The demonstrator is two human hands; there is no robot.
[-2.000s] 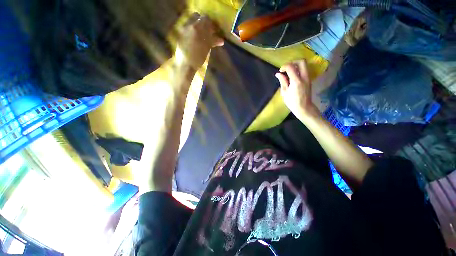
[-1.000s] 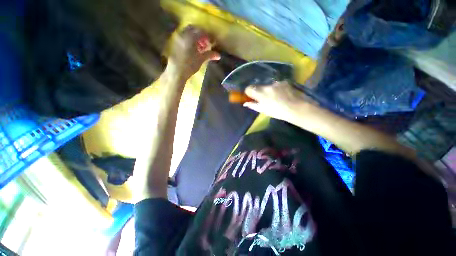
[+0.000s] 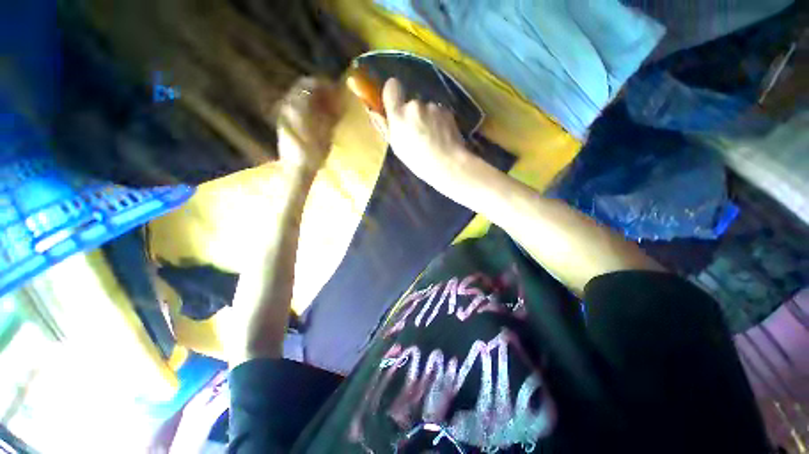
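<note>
The dark trouser leg [image 3: 381, 253] lies across the yellow pressing table cover [image 3: 341, 191], running down toward my black top. My right hand [image 3: 421, 133] is closed around the orange-brown handle of the steam iron [image 3: 439, 89]. The iron's grey-black plate with a pale rim is over the far end of the dark garment; its contact with the cloth is hidden by my hand. My left hand [image 3: 306, 124] is blurred, with curled fingers, left of the iron by the large dark cloth; whether it grips cloth is unclear.
A large blurred dark mass [image 3: 177, 97] fills the upper left. A blue plastic crate [image 3: 89, 226] is at the left edge. Light blue cloth [image 3: 568, 53] lies at the far side. Dark plastic-wrapped piles [image 3: 652, 191] are at right. A small black cloth [image 3: 200, 288] lies at lower left.
My right hand was empty, then took hold of the iron, brought it over the dark garment and moved it up and left. My left hand has moved left, away from the trouser leg.
</note>
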